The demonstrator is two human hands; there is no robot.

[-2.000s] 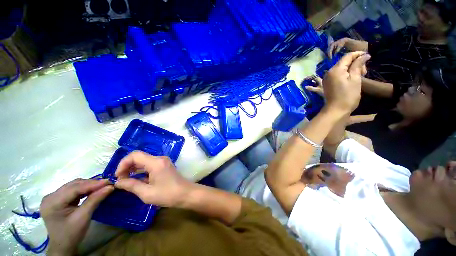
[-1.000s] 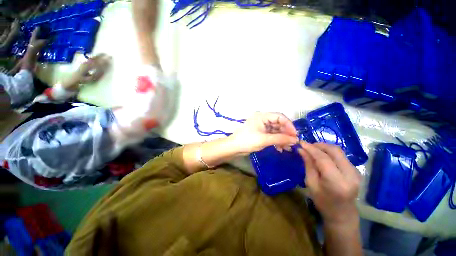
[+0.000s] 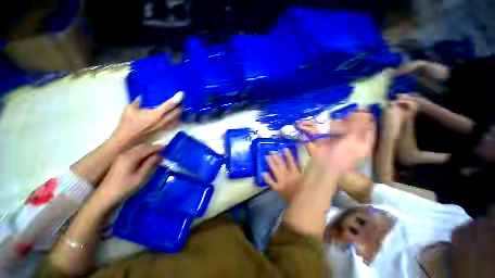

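Observation:
Several blue plastic cases [image 3: 149, 217] lie overlapping in front of me, with another blue case [image 3: 192, 157] just beyond them. My left hand [image 3: 130, 171], with a bracelet at the wrist, is over their left edge. Its fingers are apart and no held thing shows. My right hand [image 3: 347, 142] is stretched out to the right and strongly blurred. A thin blue cord [image 3: 323, 136] passes beside it; I cannot tell whether it holds the cord.
Another person's hand [image 3: 149, 119] reaches from the left to the blue stack [image 3: 217, 76] at the back. A neighbour's hand [image 3: 285, 171] rests on a blue case [image 3: 263, 157], beside another case [image 3: 239, 155]. A cardboard box [image 3: 51, 54] stands back left.
My hands have parted from their pinch over the cases; the right has moved far out to the right. The view has swung right, and another person's hand is now at the stack.

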